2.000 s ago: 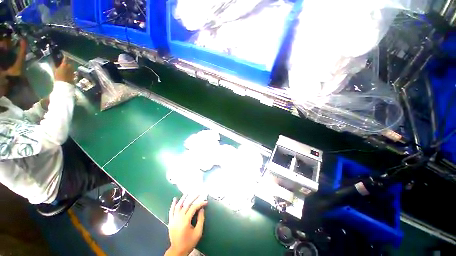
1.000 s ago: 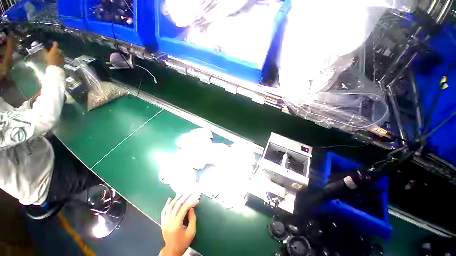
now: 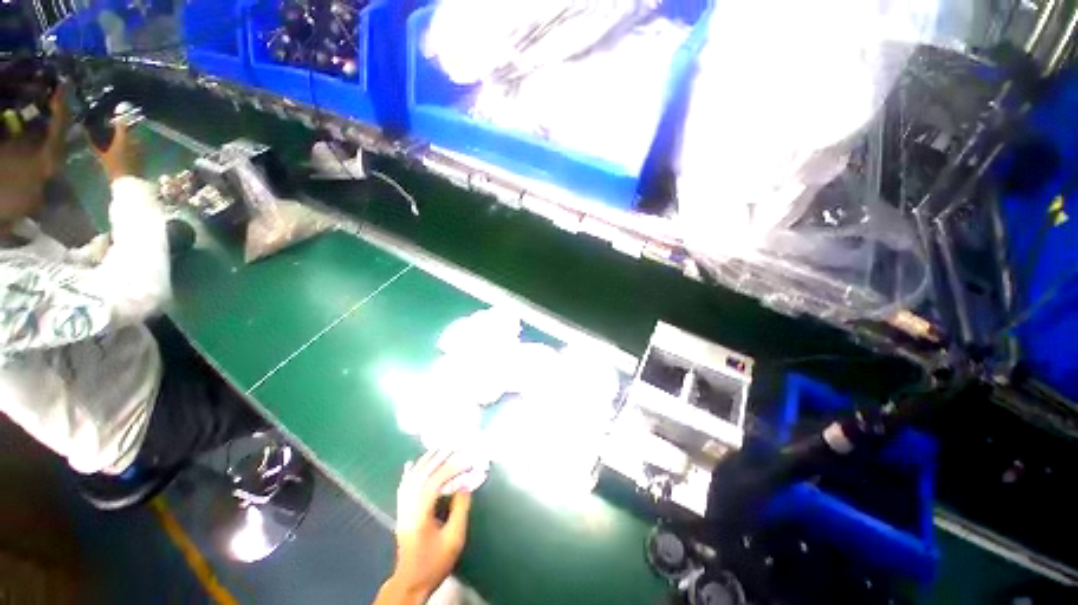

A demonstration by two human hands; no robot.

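Overexposed white housings (image 3: 520,390) lie heaped on the green bench in front of me; their single outlines are mostly lost in glare. My left hand (image 3: 433,511) is at the near edge of the heap, back of the hand up, with fingers and thumb curled around a white housing (image 3: 473,477). The glare hides part of the fingertips and of the housing. My right hand is not in view. Loose black round parts (image 3: 669,551) lie right of centre at the bottom.
A grey-white screw feeder (image 3: 680,408) stands right of the heap. A black support arm (image 3: 798,451) slants over a blue bin (image 3: 881,520). Blue shelf bins (image 3: 544,148) with clear bags (image 3: 816,154) are above. A co-worker (image 3: 83,331) sits at the left, near a stool base (image 3: 270,496).
My left hand has gone from fingers spread at the heap's edge to curled around a white housing. The view has shifted slightly. The co-worker's head now shows more.
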